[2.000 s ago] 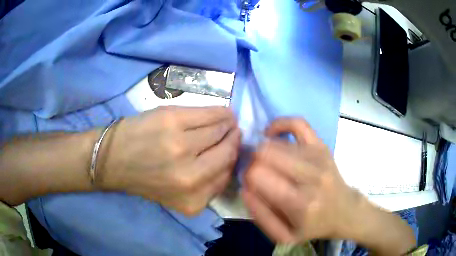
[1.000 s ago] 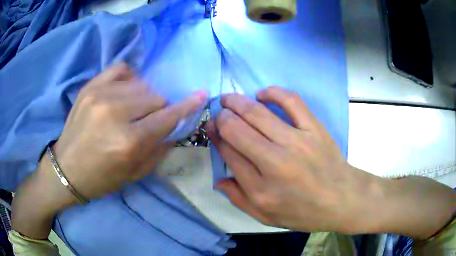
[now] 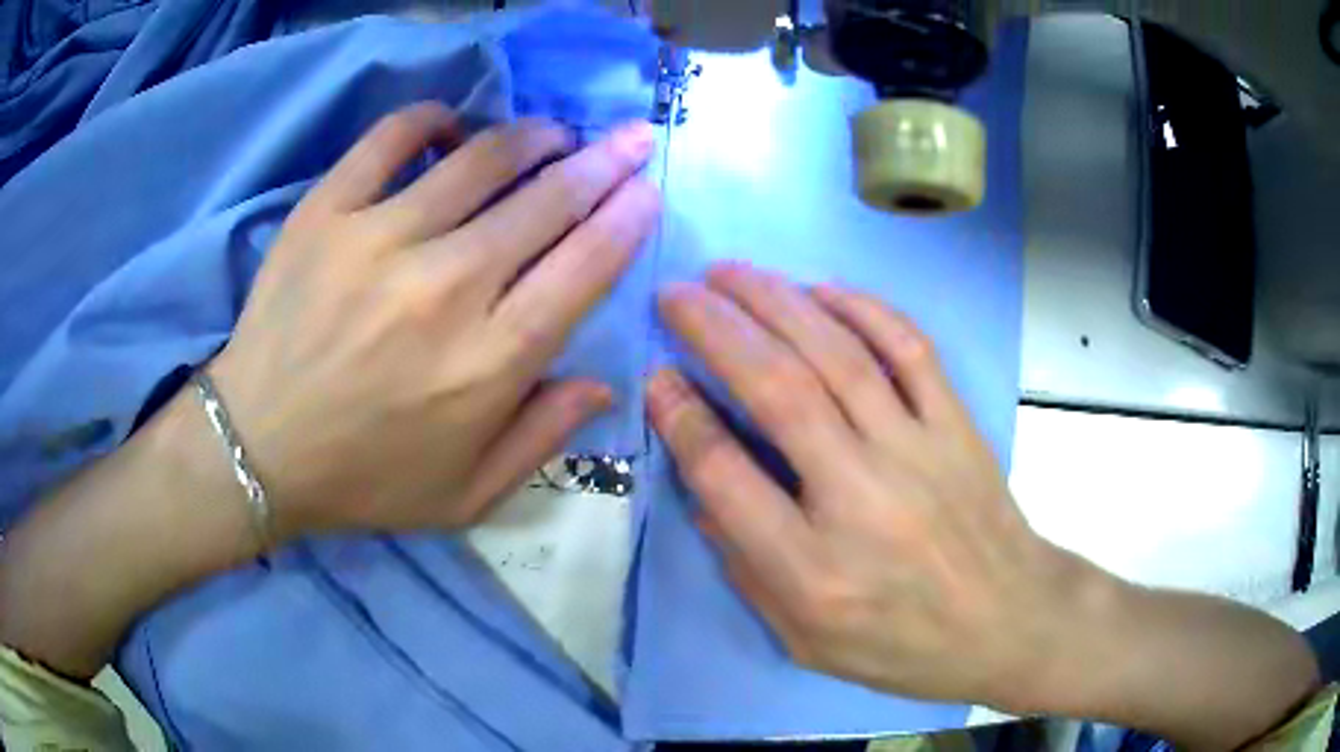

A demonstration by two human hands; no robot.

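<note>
A flat, straight-edged blue cut panel (image 3: 941, 294) lies under the presser foot (image 3: 672, 91) and runs down to the near table edge. The light blue garment body (image 3: 191, 191) is bunched at the left. My left hand (image 3: 426, 323) lies flat on the cloth left of the seam, fingertips close below the presser foot. My right hand (image 3: 852, 485) lies flat on the cut panel, fingertips beside the seam line. Both hands press the cloth with fingers spread a little; neither visibly grips it. The needle tip is lost in glare.
The cream roller (image 3: 920, 159) hangs on a black fitting right of the needle. A smartphone (image 3: 1193, 206) lies on the machine bed at right. A slim dark tool (image 3: 1306, 492) lies at the far right. Shiny metal shows between cloth pieces below my left hand.
My left hand has moved up toward the presser foot and flattened. My right hand has opened from its pinch at the seam. The cut panel now lies flat and reaches lower.
</note>
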